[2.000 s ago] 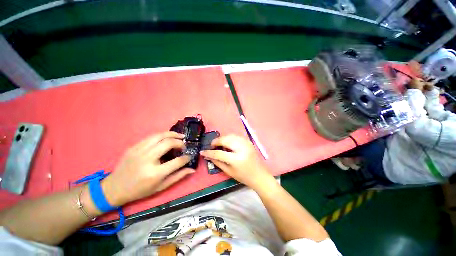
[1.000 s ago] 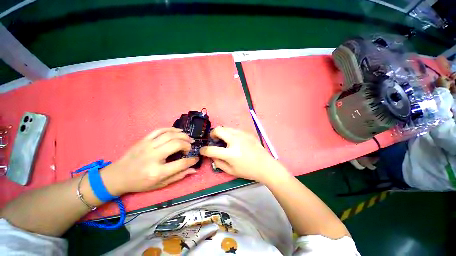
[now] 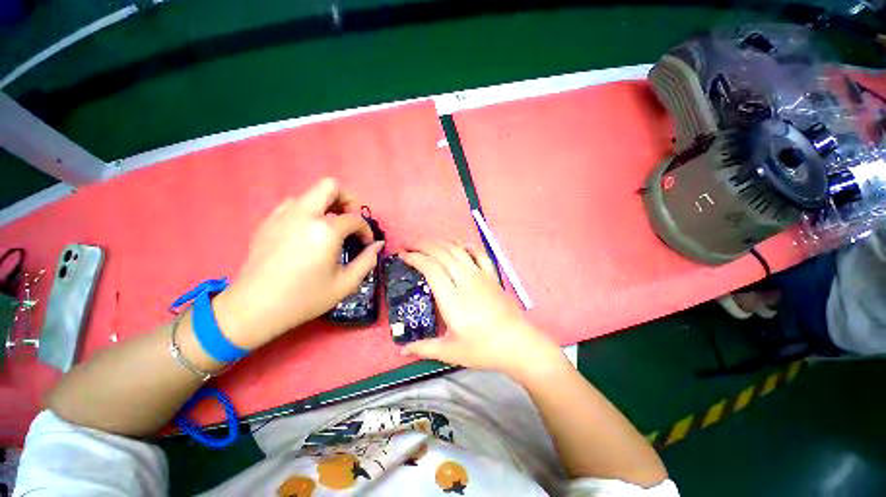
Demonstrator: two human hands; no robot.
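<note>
A glossy black camcorder body lies on the red mat, with a small thin loop at its upper end. A flat black panel with small pale button marks lies open just right of it. My left hand is over the body, thumb and fingertips closed around its upper end and hiding part of it. Whether they also pinch a small part cannot be told. My right hand holds the panel's right side, fingers at its top and thumb at its lower end.
A pale stick lies right of the mat seam. A large grey-brown machine with a ribbed black wheel and clear plastic stand right. A phone lies left. A blue cord hangs below my left wrist. A person's sleeve shows right.
My left hand has moved up to the body's upper end. My right hand has shifted to the panel's right side, so its button marks now show. The camera view has turned slightly.
</note>
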